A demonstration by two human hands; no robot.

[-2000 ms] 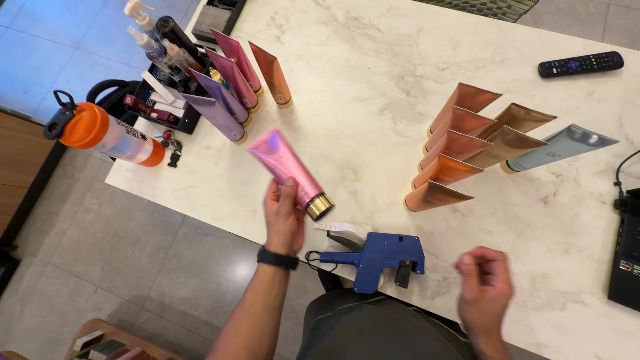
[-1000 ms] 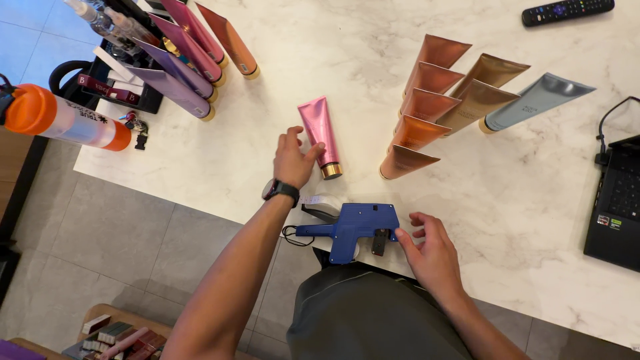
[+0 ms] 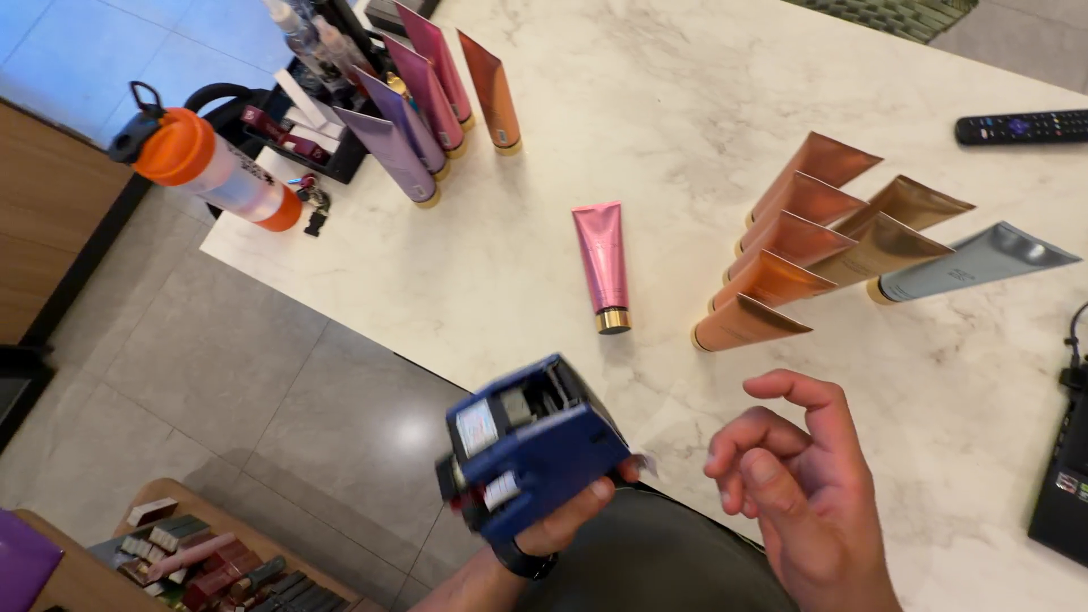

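My left hand (image 3: 568, 514), with a black band at the wrist, holds a blue price labeling gun (image 3: 544, 442) up over the near edge of the marble-patterned table (image 3: 663, 212). The gun is tilted, and its underside and inner parts face the camera. To its right, my right hand (image 3: 799, 476) is raised with bent fingers apart and holds nothing. A shiny pink tube (image 3: 603, 263) with a gold cap lies on the table beyond both hands, its cap toward me.
Several orange and bronze tubes (image 3: 769, 323) and a silver-blue tube (image 3: 977, 262) stand at right. Purple, pink and orange tubes (image 3: 489, 93) stand at left by a black tray (image 3: 344, 161) and a shaker bottle (image 3: 221, 170). A remote (image 3: 1020, 127) and a laptop (image 3: 1062, 476) are at the right.
My left hand has let go of the pink tube, which now lies on the table. The labeling gun, earlier lying on the table, is now lifted in my left hand. My right hand has come off the gun.
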